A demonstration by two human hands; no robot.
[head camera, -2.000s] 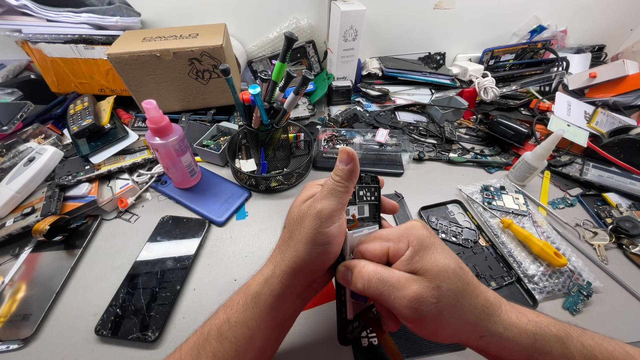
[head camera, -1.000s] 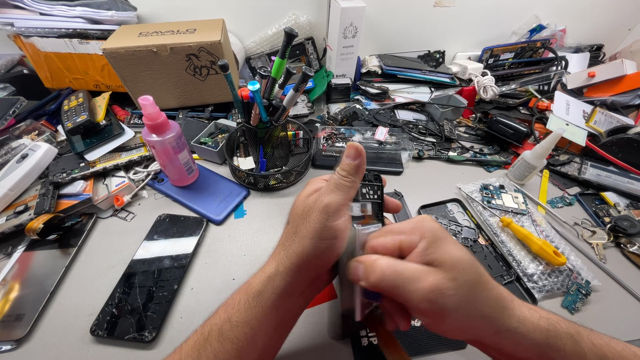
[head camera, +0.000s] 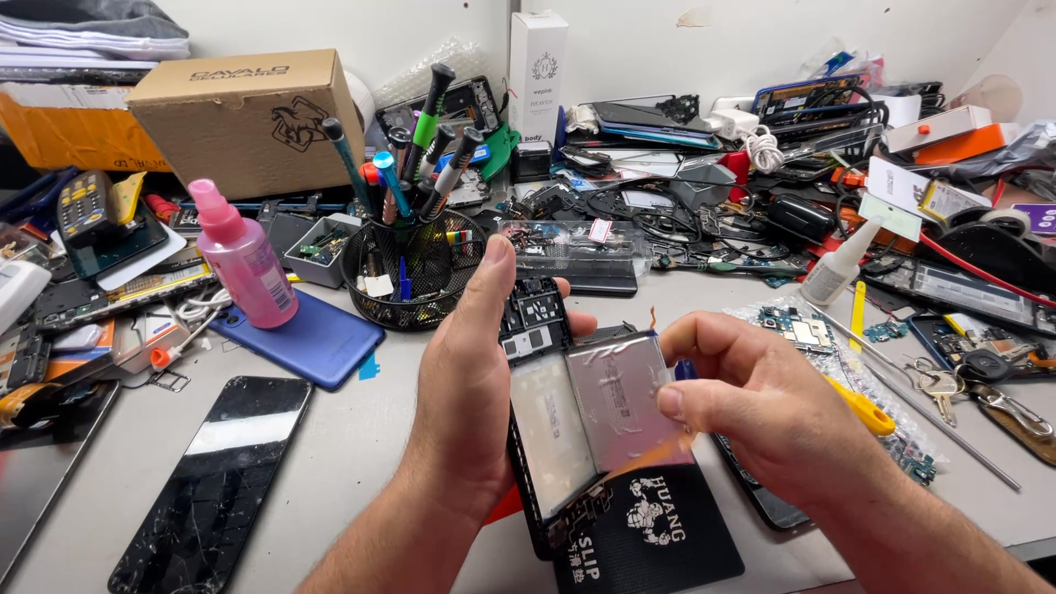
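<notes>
My left hand [head camera: 466, 379] grips an opened phone frame [head camera: 549, 412] upright, thumb along its left side and fingertips showing behind its top right. Between the thumb and fingers of my right hand [head camera: 742, 396] is the right edge of a silvery-pink flat phone battery [head camera: 619, 400], tilted out of the pale battery bay. An orange flex strip [head camera: 648, 458] crosses the battery's lower end. Part of a blue tool's handle [head camera: 685, 370] shows by my right fingers. Beneath the phone lies a black anti-slip mat [head camera: 660, 536] with white print.
A cracked phone [head camera: 214, 478] lies left, near a blue phone [head camera: 305, 334] and a pink spray bottle [head camera: 247, 256]. Behind my hands stands a mesh tool holder [head camera: 412, 280]. Circuit boards on bubble wrap [head camera: 916, 445], a yellow-handled tool [head camera: 862, 408] and a dropper bottle [head camera: 833, 264] are at right.
The battery has come up out of the phone's bay on its right side, exposing the pale bay floor. My right hand has moved right with it; my left hand still holds the phone.
</notes>
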